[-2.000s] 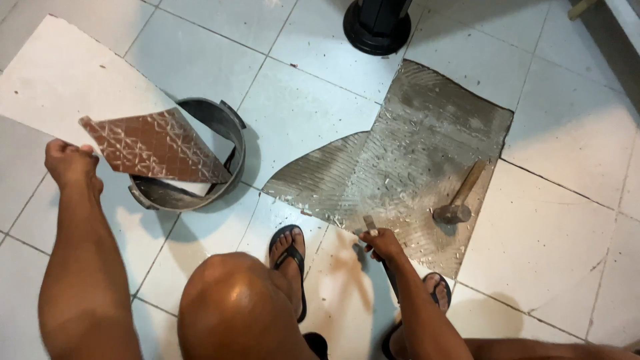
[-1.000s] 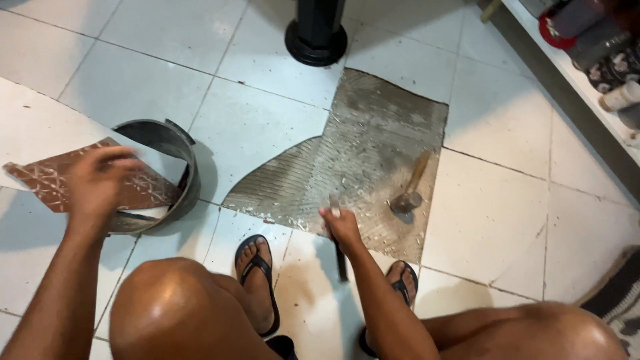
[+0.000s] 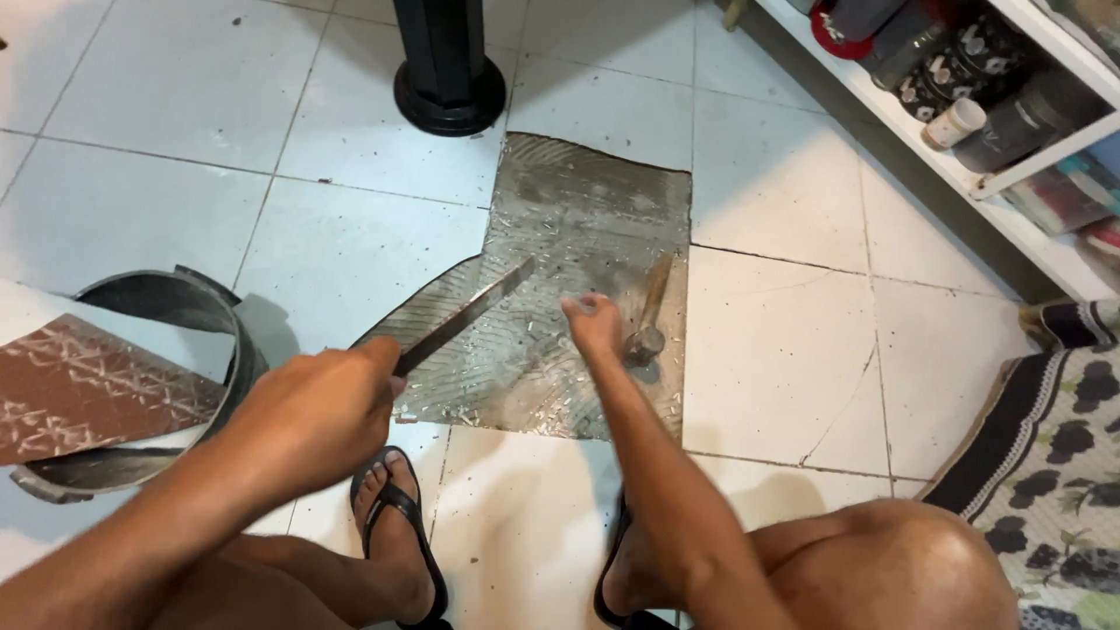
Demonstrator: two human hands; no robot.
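My left hand is closed around one end of a flat metal bar, likely a chisel, whose far end points up and right over the exposed mortar bed. Nothing shows in my right hand, which hovers over the mortar with its fingers apart, just left of a hammer. The hammer lies on the mortar, its wooden handle pointing up. Tile chips are scattered over the ridged mortar. At the left, broken tile pieces, one with its red-brown back up, stick out of a black bucket.
White floor tiles surround the mortar patch, one with a crack at the right. A black post base stands behind it. A white shelf holding cups and containers is at upper right, and a patterned cloth lies at lower right.
My left hand has moved from the tile piece at the bucket to the right, and now holds the metal bar that was in my right hand. My right hand has let it go.
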